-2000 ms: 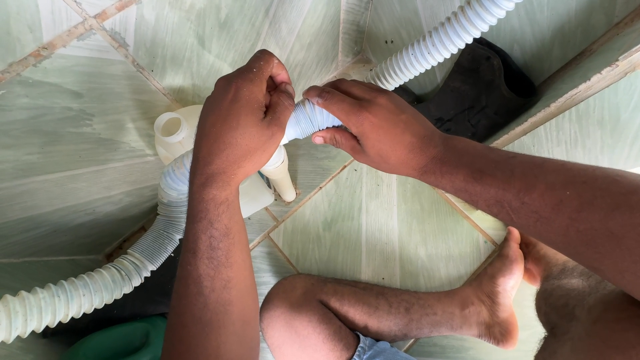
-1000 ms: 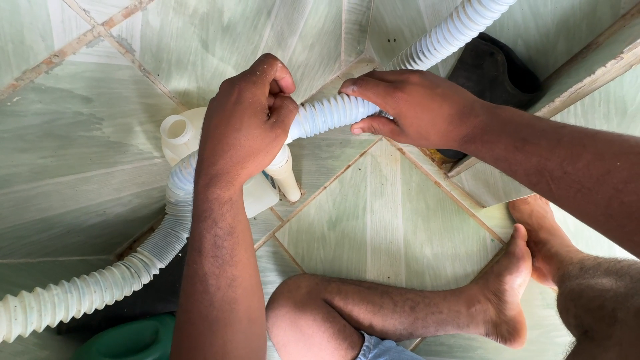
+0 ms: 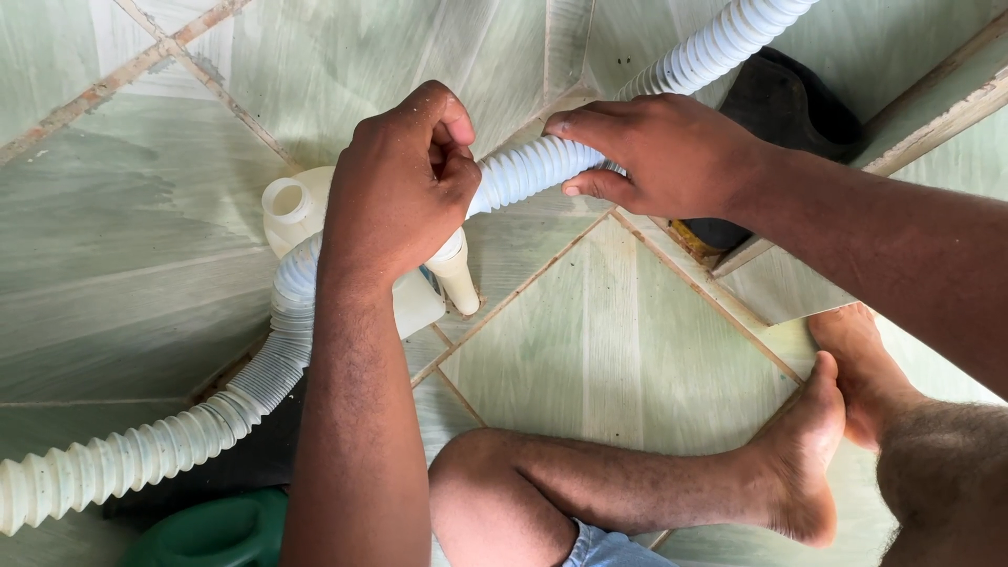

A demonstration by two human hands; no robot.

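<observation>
A white corrugated plastic drain hose point(image 3: 535, 169) runs from the lower left, behind my left hand, up to the top right. My left hand point(image 3: 402, 181) is curled around the hose near the middle; its palm side is hidden. My right hand point(image 3: 657, 157) grips the hose farther right, thumb below and fingers over it. A ribbed stretch shows between the two hands. Just beneath my left hand, a cream plastic pipe point(image 3: 455, 276) points down to the tiled floor. The hose bends and its ribs are tightly packed left of my left forearm.
A translucent plastic jug point(image 3: 299, 201) with an open neck stands behind my left wrist. A green plastic container point(image 3: 220, 531) is at the lower left. A black rubber boot point(image 3: 787, 106) lies at the upper right, beside a tiled ledge point(image 3: 937, 118). My bent legs are at the lower right.
My right hand has moved right, away from my left hand, and more of the ribbed hose shows between them. My left hand keeps its hold.
</observation>
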